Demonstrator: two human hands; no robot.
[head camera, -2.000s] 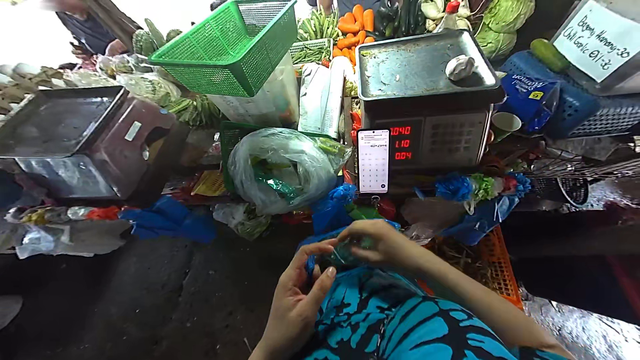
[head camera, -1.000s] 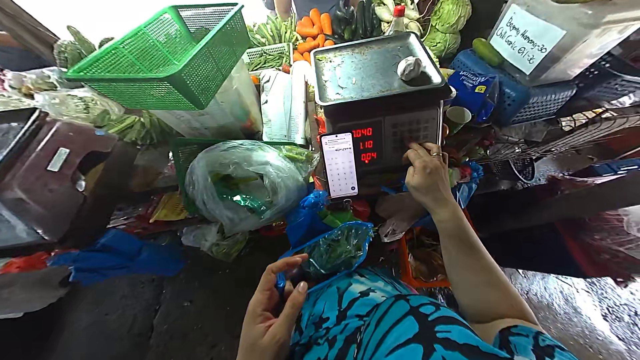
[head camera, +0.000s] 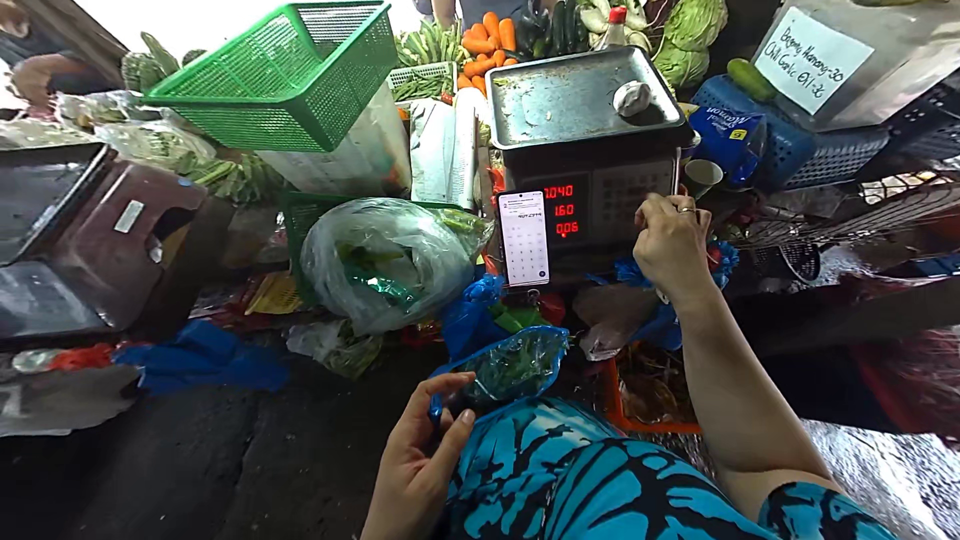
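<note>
My right hand is at the keypad on the lower right front of a digital scale, fingers curled and holding nothing visible. A pale, lumpy item, perhaps a garlic bulb, lies on the scale's metal tray. My left hand grips the gathered side of a blue plastic bag with leafy greens inside, low in front of my body. A smartphone showing a calculator stands against the scale's front. Left of it sits a clear plastic bag with green contents.
A green plastic basket stands at the back left, beside carrots and green beans. Another scale is at far left. To the right are a paper cup, a blue crate and a container with a handwritten sign.
My right hand has left the small bag near my left hand and moved right to the scale's keypad. The lower red readings on the display have changed. The view has shifted somewhat.
</note>
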